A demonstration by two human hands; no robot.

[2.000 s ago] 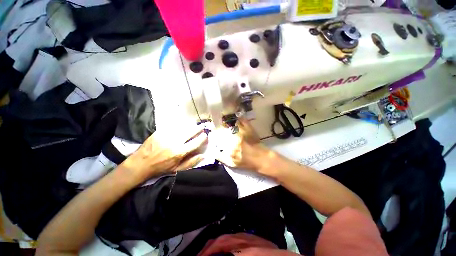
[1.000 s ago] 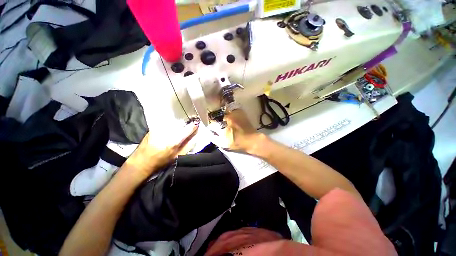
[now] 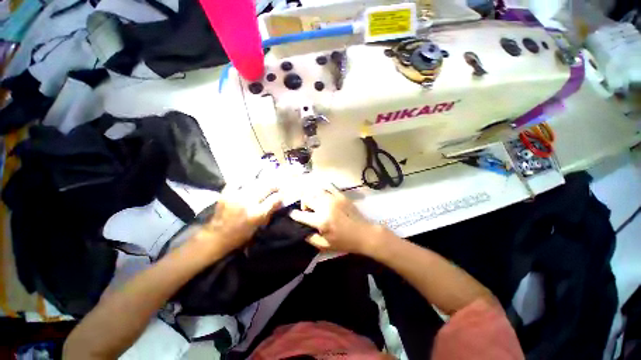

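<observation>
My left hand and my right hand are close together in front of the needle area. Both hold the black garment panel, which hangs down over the table edge toward the lap. Bright glare whitens the cloth and the fingertips, so the exact edge between them is hidden. The cream industrial lockstitch machine stands behind the hands. Its presser foot and needle area is just beyond the fingertips; whether cloth lies under the foot cannot be told.
Black-handled fabric scissors stand against the machine bed. A small parts tray with orange-red loops is at the right. Black and pale panels are heaped at left. A pink cone hangs above the needle end.
My right hand has come back from beside the presser foot toward me and now grips the black cloth. The black panel is bunched up between the hands. The camera view has shifted.
</observation>
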